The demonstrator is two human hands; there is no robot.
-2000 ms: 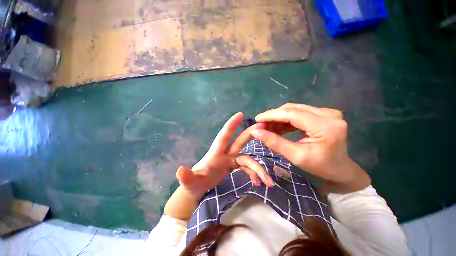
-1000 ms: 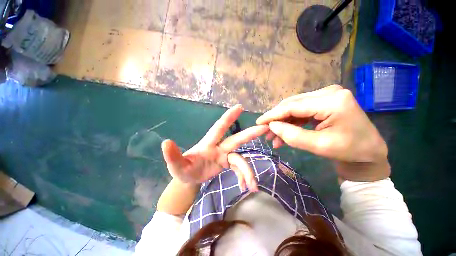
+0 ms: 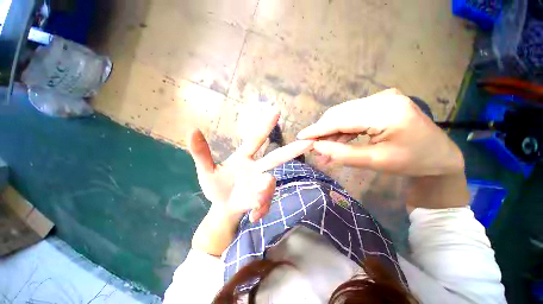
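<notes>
My left hand (image 3: 235, 178) is in front of the checked apron (image 3: 292, 205), palm up, with the thumb and index finger spread and the last fingers curled. My right hand (image 3: 396, 139) pinches the tip of one extended left finger between thumb and index finger. Any small item between those fingertips is hidden or too small to tell. Both hands are bare and fully in view.
Tan worn floor (image 3: 178, 53) lies ahead, with green floor (image 3: 119, 172) at left. A pale printed bag (image 3: 68, 74) is upper left. Cardboard (image 3: 24, 219) is at the left edge. Blue bins (image 3: 488, 199), a dark machine part (image 3: 527, 139) and an orange-red thing (image 3: 513, 89) are at right.
The view has shifted, bringing the dark part and orange-red thing in at right. The left ring and little fingers have curled in more. The right hand still pinches the left fingertip.
</notes>
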